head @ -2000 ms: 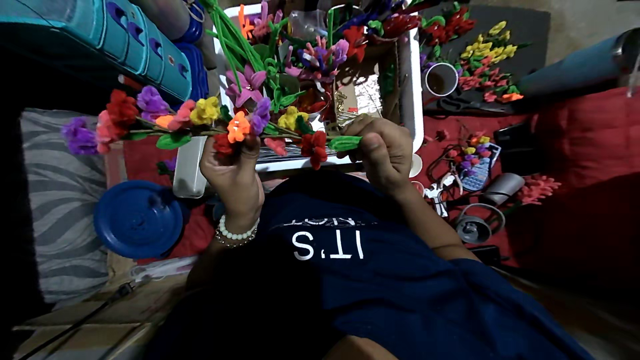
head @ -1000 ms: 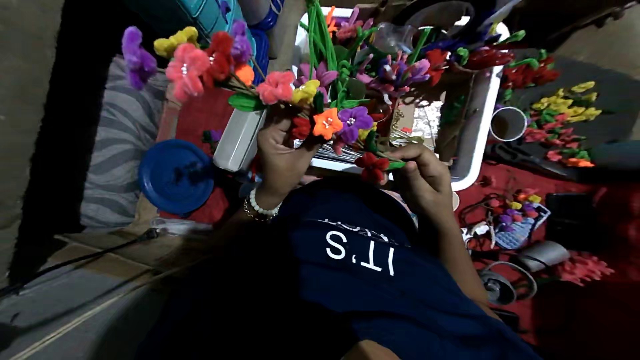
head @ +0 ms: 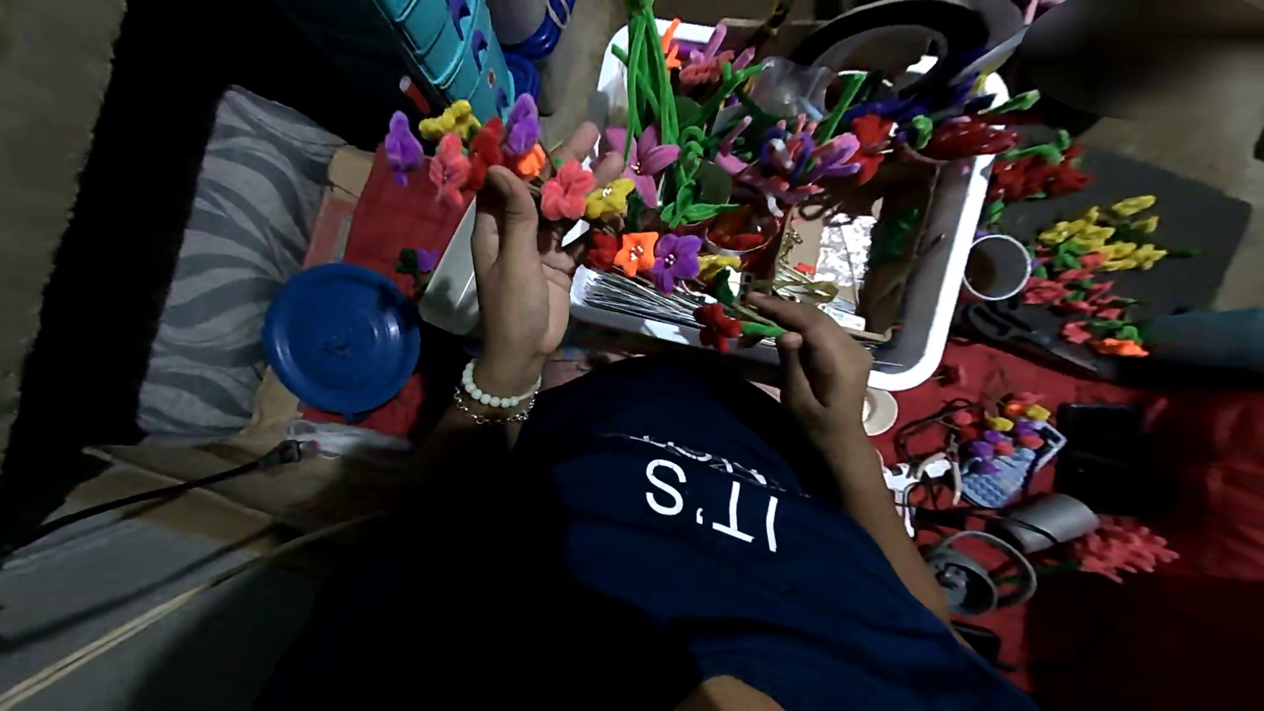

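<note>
A long spray of fuzzy-wire flowers in purple, yellow, coral, red and orange stretches leftward above the white tray. Its green-wrapped stem end lies between the thumb and fingers of my right hand, beside a red flower. My left hand, with a beaded bracelet at the wrist, is raised behind the upper flowers, its thumb and fingers spread; whether it touches the stem cannot be told. Loose wires lie in the tray just under the spray.
The white tray holds more fuzzy flowers, green stems and a cardboard box. On the left are a blue plastic lid and teal drawers. Scissors, a white cup and yellow flowers are on the right.
My left hand has opened from its pinch on the stem and now stands upright with fingers spread. The spray's far flowers have drawn closer together. My right hand remains at the stem end.
</note>
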